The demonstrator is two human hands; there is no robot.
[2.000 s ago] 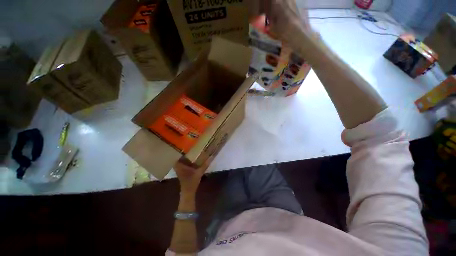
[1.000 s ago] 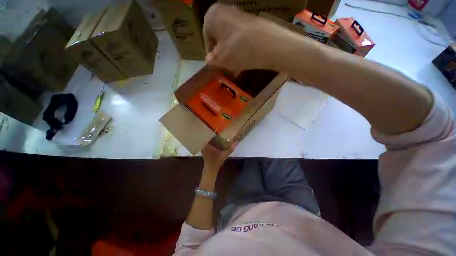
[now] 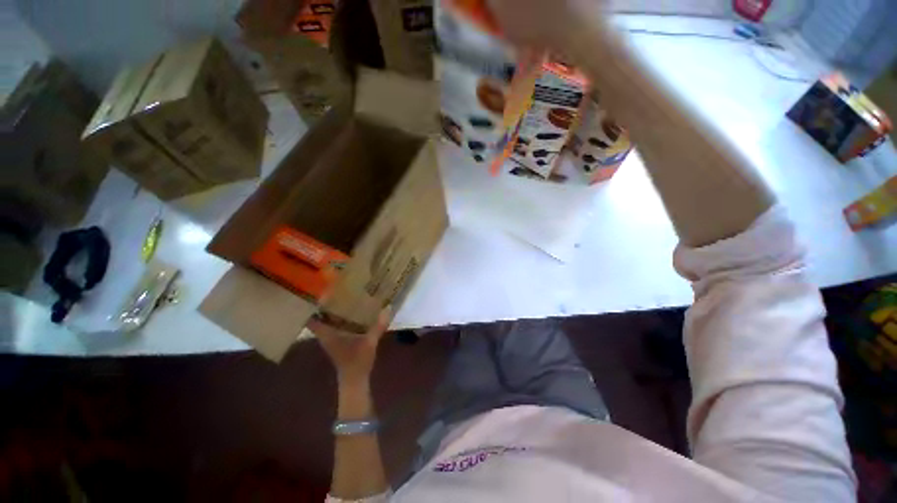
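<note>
An open inner carton (image 3: 398,231) stands tilted near the table's front edge with its flaps spread. One orange-topped retail box (image 3: 300,260) shows at its near end. My left hand (image 3: 349,339) holds the carton's near lower end from below. My right hand (image 3: 541,20) is at the top edge of the view, blurred and partly cut off. It holds a retail box (image 3: 477,83) with printed white sides above the table. Other retail boxes (image 3: 551,118) stand just behind and right of it. The fingers of my right hand are mostly hidden.
Two taped brown cartons (image 3: 182,118) stand at the left. An open carton (image 3: 285,59) and a master carton (image 3: 405,34) are at the back. A black band (image 3: 77,270) and a clear bag (image 3: 148,295) lie at the left. A dark printed box (image 3: 839,116) is at the right.
A retail box has come out of the inner carton with my right hand, which moved up and right. Fewer orange tops show inside the carton. The camera view has shifted.
</note>
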